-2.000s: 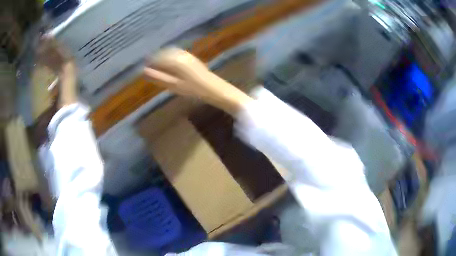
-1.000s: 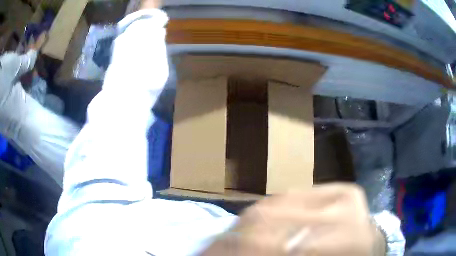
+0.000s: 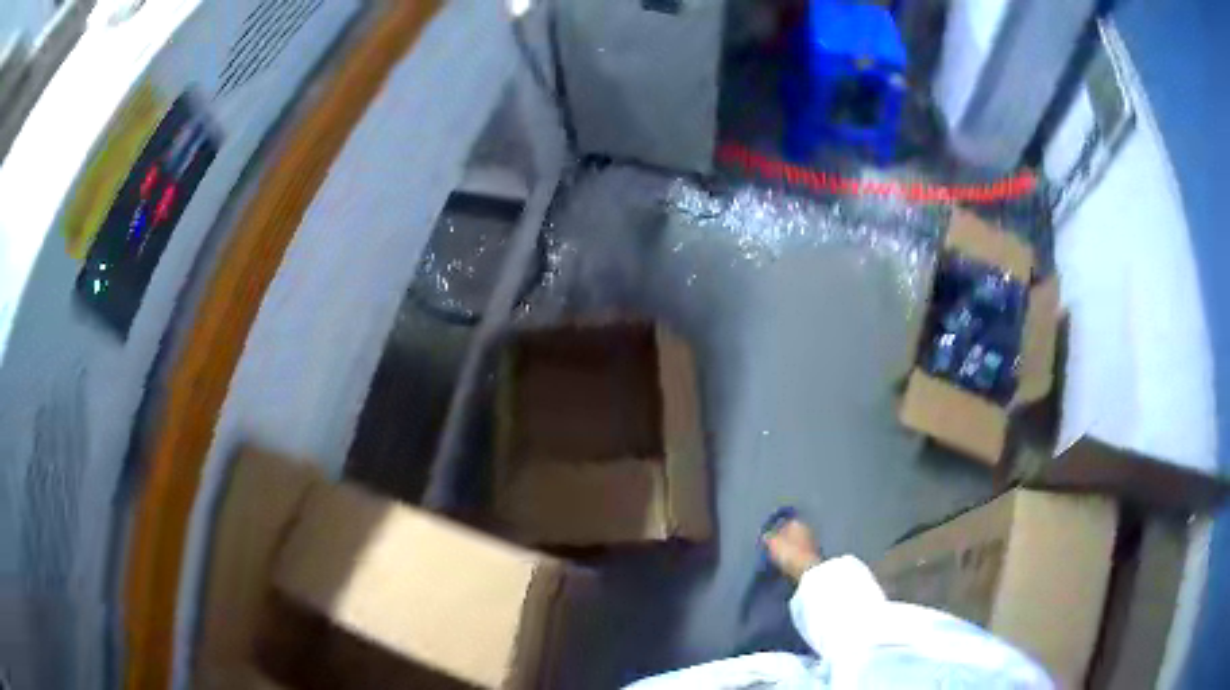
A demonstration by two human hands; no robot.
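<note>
My right hand (image 3: 796, 547) is small and blurred at the lower centre right, in a white sleeve. A small dark blue thing (image 3: 778, 520) shows at its fingertips, perhaps a retail box; its print cannot be read. An open brown carton (image 3: 583, 499) stands on the floor to the left of the hand and looks empty. Another open carton (image 3: 405, 580) is at the lower left, beside the machine. My left hand is not in view.
A white housing with an orange-brown strip (image 3: 223, 324) runs along the left. An open carton (image 3: 991, 434) holding several dark boxes stands at right. A large carton (image 3: 1066, 580) is at lower right. A red coiled hose (image 3: 877, 186) and blue object (image 3: 853, 81) lie beyond.
The view has swung right, to the floor and other cartons. My left hand has left the picture. My right hand is farther from the camera, with a small dark thing at its fingertips.
</note>
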